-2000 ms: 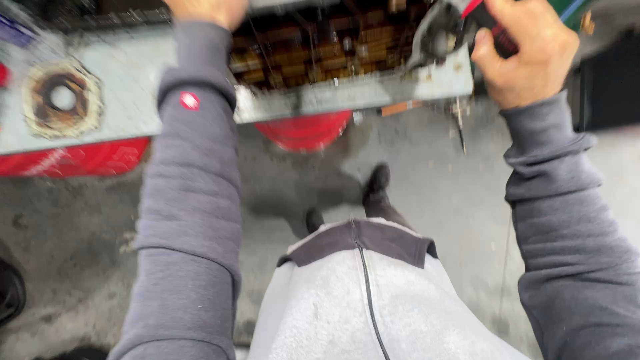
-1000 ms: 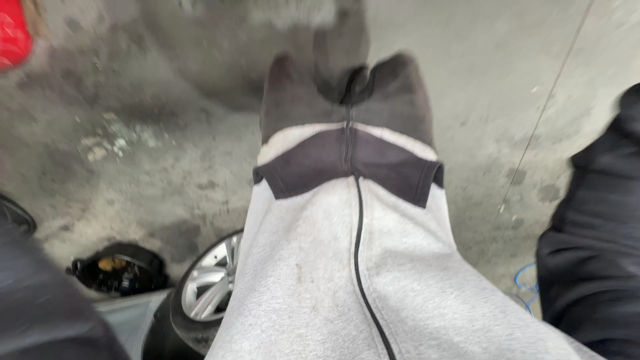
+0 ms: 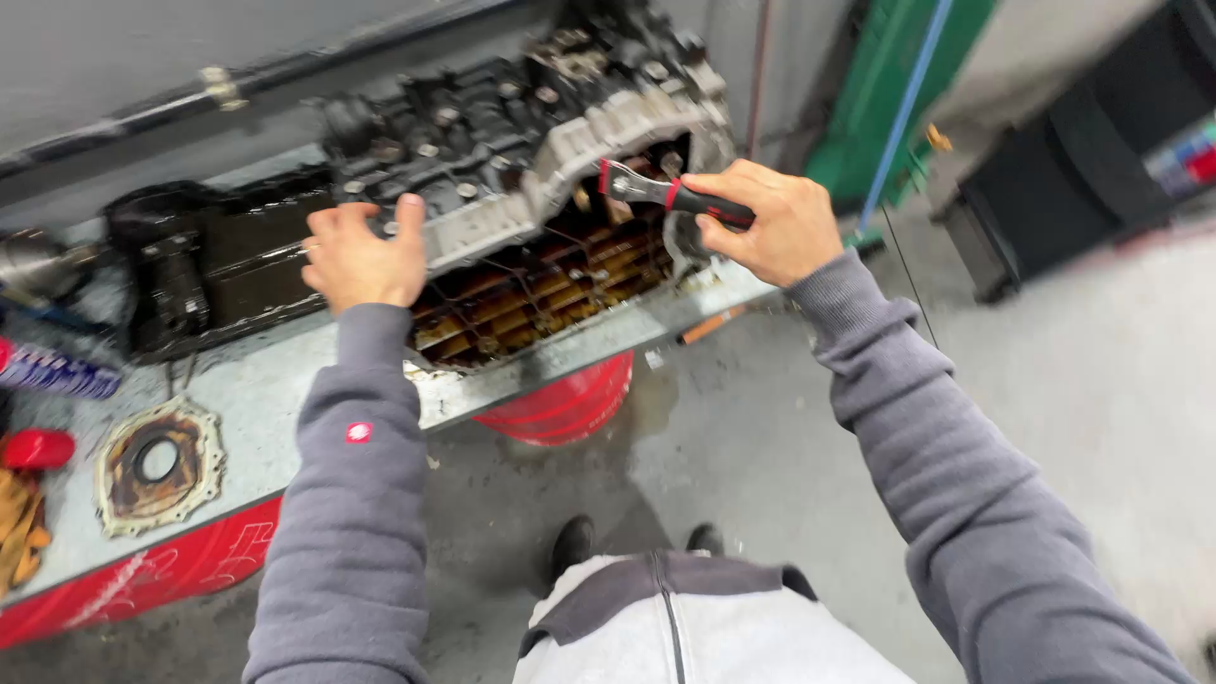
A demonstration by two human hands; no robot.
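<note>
A metal engine housing [image 3: 494,214] with an oily, ribbed inside stands on the bench at top centre. My left hand [image 3: 366,255] rests with spread fingers on its left rim and holds nothing visible. In my right hand [image 3: 771,217] is the black-and-red handle of a scraper [image 3: 638,185]. The scraper's red-edged head lies over the housing's pale rim near its right-hand opening; whether it touches cannot be told. Left of the housing lies an oily black pan [image 3: 256,252]. A round-holed cover plate [image 3: 157,465] with brown residue lies nearer the bench's front edge.
The metal bench [image 3: 261,418] ends in a straight front edge. A spray can [image 3: 57,369], a red object [image 3: 38,449] and orange-brown gloves or cloth [image 3: 19,532] are at its left. Below stands a red bucket [image 3: 570,399]. A green post [image 3: 874,95] rises behind at right.
The view has swung up from my clothing and the floor back to the bench. Both hands are in view again; the right one also held a red-and-black tool two seconds ago.
</note>
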